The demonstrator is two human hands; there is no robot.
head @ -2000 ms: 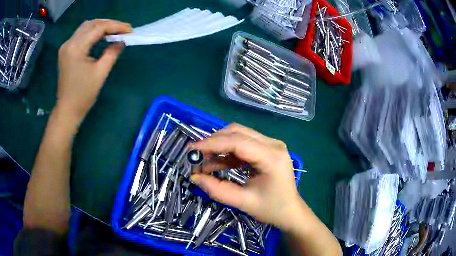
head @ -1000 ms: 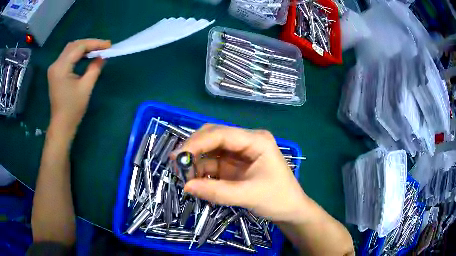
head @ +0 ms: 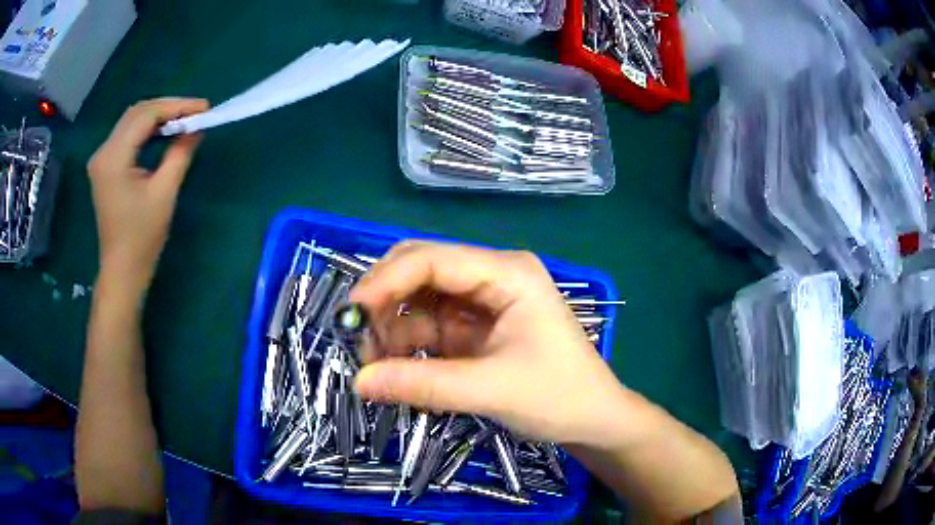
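Note:
My left hand point(head: 138, 195), at the left, pinches the end of a white ridged liner sheet point(head: 292, 87) between thumb and fingers and holds it above the mat. My right hand point(head: 482, 344) is over the blue tray point(head: 249, 410) and holds a pin assembly point(head: 352, 318) by thumb and fingers, its round dark end facing me. Whether more pieces are in that palm is hidden. The tray is full of loose silver cylinders. A clear packing box point(head: 507, 123) with rows of silver cylinders lies behind the tray.
A red bin point(head: 672, 77) of metal pieces and a clear box point(head: 502, 15) stand behind. Stacked clear boxes point(head: 774, 359) and another blue bin point(head: 836, 441) are at right. A white control box point(head: 72, 46) and a small clear parts box point(head: 23, 195) are at left.
The view has shifted, so the packing box and red bin appear further left and higher. Both hands keep their holds; the right hand with its piece appears slightly further left.

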